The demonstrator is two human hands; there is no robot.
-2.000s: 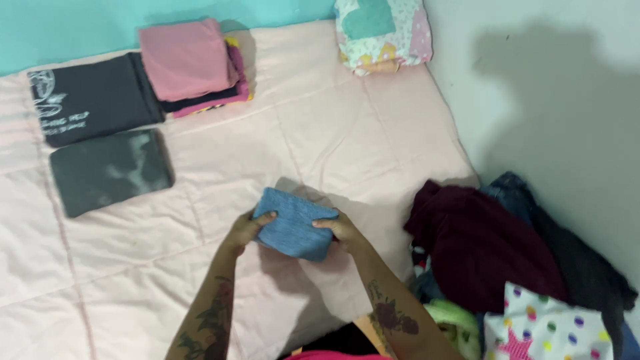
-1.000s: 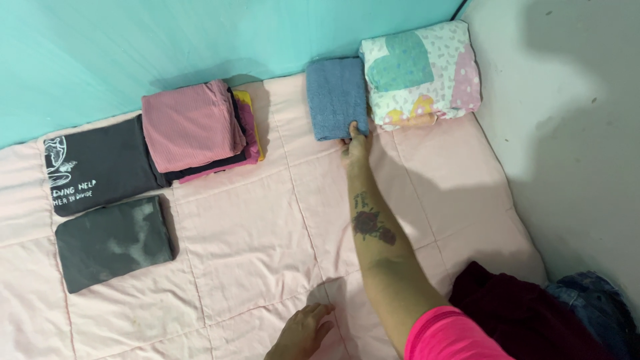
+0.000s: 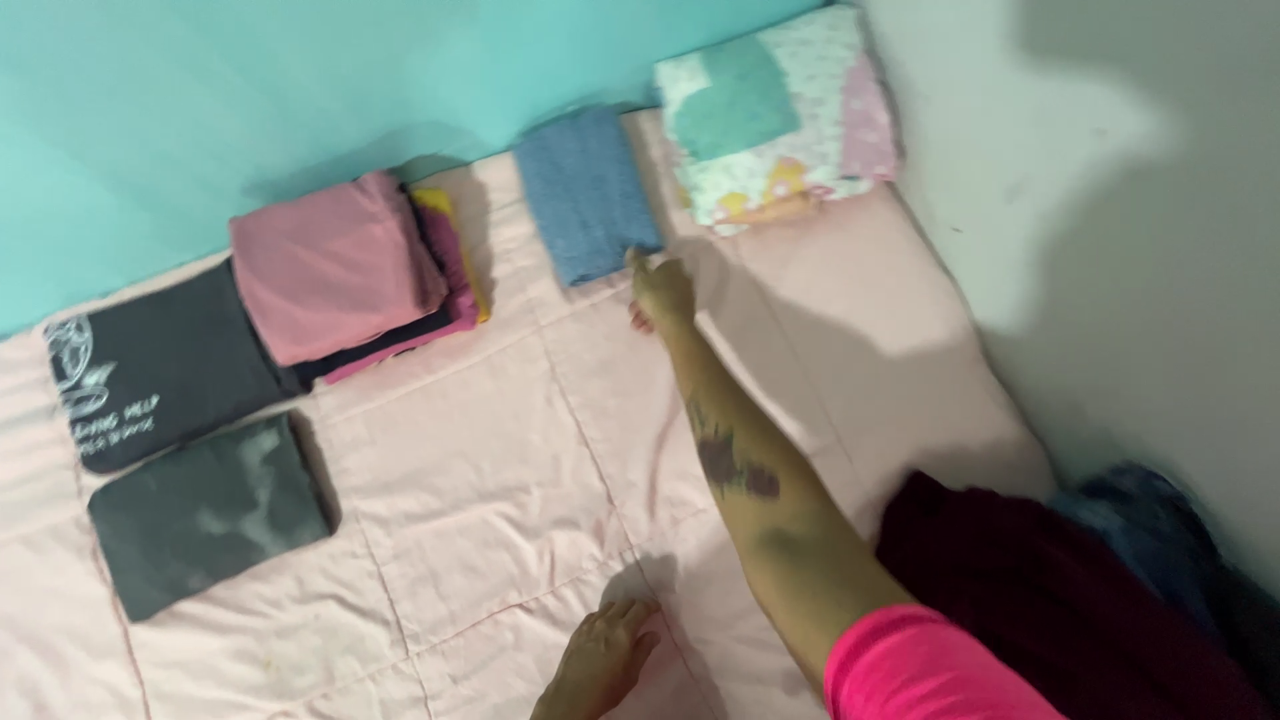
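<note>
A folded blue cloth (image 3: 590,195) lies on the pink quilt (image 3: 480,470) near the teal wall. At its lower right corner is my right hand (image 3: 662,290), one finger extended to the cloth's edge; whether that hand grips it is hard to tell through the blur. My left hand (image 3: 603,650) rests on the quilt at the bottom middle, fingers apart and holding nothing. To the right of the blue cloth, a small gap away, sits a folded white patterned fabric (image 3: 780,120) with green, pink and yellow shapes.
Folded pink cloth (image 3: 335,265) tops a stack at left, beside a dark printed garment (image 3: 175,365). Below is a folded dark grey-green garment (image 3: 210,510). Maroon clothing (image 3: 1040,590) and denim (image 3: 1150,530) lie heaped at lower right. A pale wall (image 3: 1130,250) borders the quilt's right side.
Two seconds ago both hands held the blue cloth over the middle of the quilt. It then lay by the wall under my right hand, and my left hand had let go. The view has shifted.
</note>
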